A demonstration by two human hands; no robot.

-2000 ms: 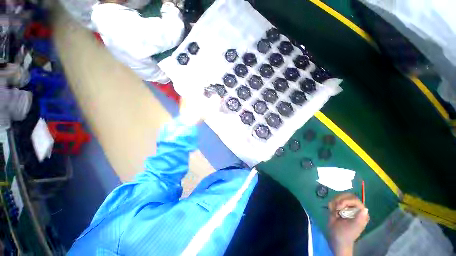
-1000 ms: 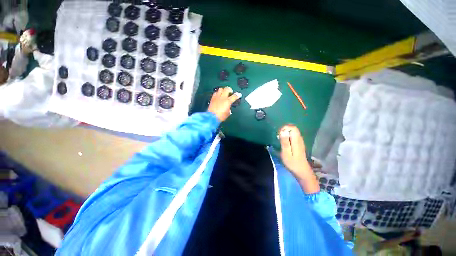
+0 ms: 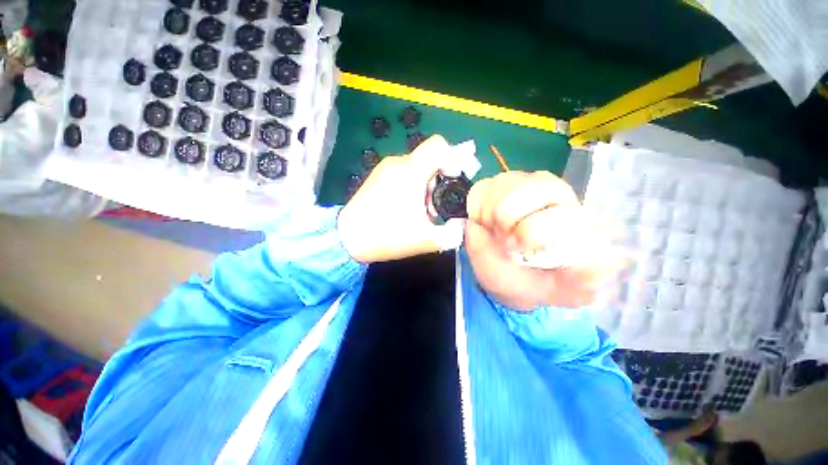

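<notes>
My left hand (image 3: 392,207) is closed around the edge of a black moulded part (image 3: 450,197) and holds it raised, close to the camera. My right hand (image 3: 536,238) is curled in a fist against the part's right side. Something pale shows at its fingers, too overexposed to name. Behind the hands, a white wipe (image 3: 464,158) lies partly hidden on the green mat. An orange stick (image 3: 499,158) lies beside it. Several loose black parts (image 3: 379,127) lie on the mat, some partly covered by my left hand.
A white-lined tray (image 3: 86,173) with rows of black parts is at the left. Yellow tape (image 3: 454,103) edges the mat. A white-covered tray stack (image 3: 699,245) is at the right, with filled trays (image 3: 676,380) below. White sheeting (image 3: 781,41) hangs upper right. A person's white sleeve (image 3: 25,123) shows far left.
My left hand has picked up a black part from the mat and brought it in front of me. My right hand has come up to meet it. The view has shifted slightly right.
</notes>
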